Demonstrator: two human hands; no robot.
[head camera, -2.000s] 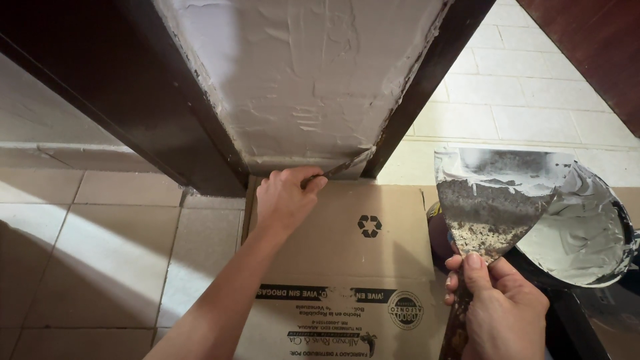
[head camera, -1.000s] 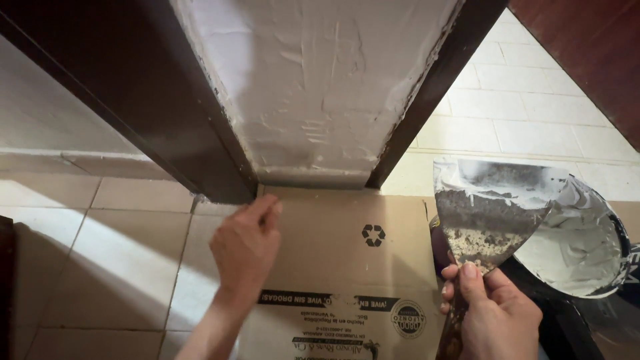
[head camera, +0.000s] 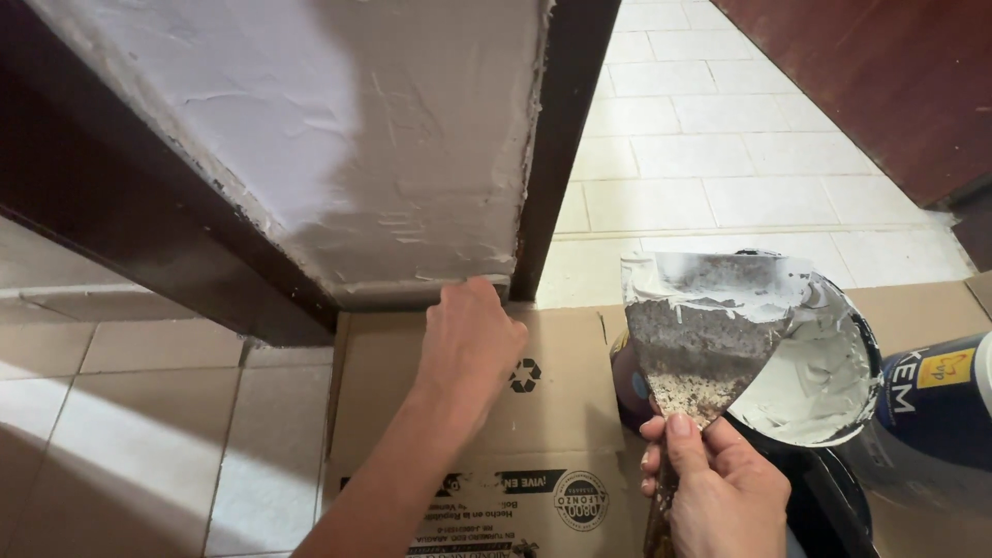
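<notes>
My left hand (head camera: 474, 337) is closed low against the foot of the plastered wall strip (head camera: 387, 155), close to the right dark door frame (head camera: 554, 155). It hides nearly all of the small putty knife in its fingers. In my right hand (head camera: 717, 480) is the handle of a wide putty knife (head camera: 705, 333); its blade points up, with white filler along the edge and a speckled crust near the handle. Behind and to the right of this blade stands a round black-rimmed tub of white filler (head camera: 810, 380). Flattened cardboard (head camera: 380, 380) covers the floor under my left hand.
The left dark frame (head camera: 155, 178) slants down to the tiled floor (head camera: 147, 434). A blue and grey paint container (head camera: 938, 403) lies tilted beside the tub. Pale tiles (head camera: 697, 147) and a reddish-brown door panel (head camera: 876, 85) are beyond the right frame.
From the right corner, my left hand moved to the left end of the wall's foot, and it is now back toward the right. My right hand keeps holding the wide putty knife near the tub.
</notes>
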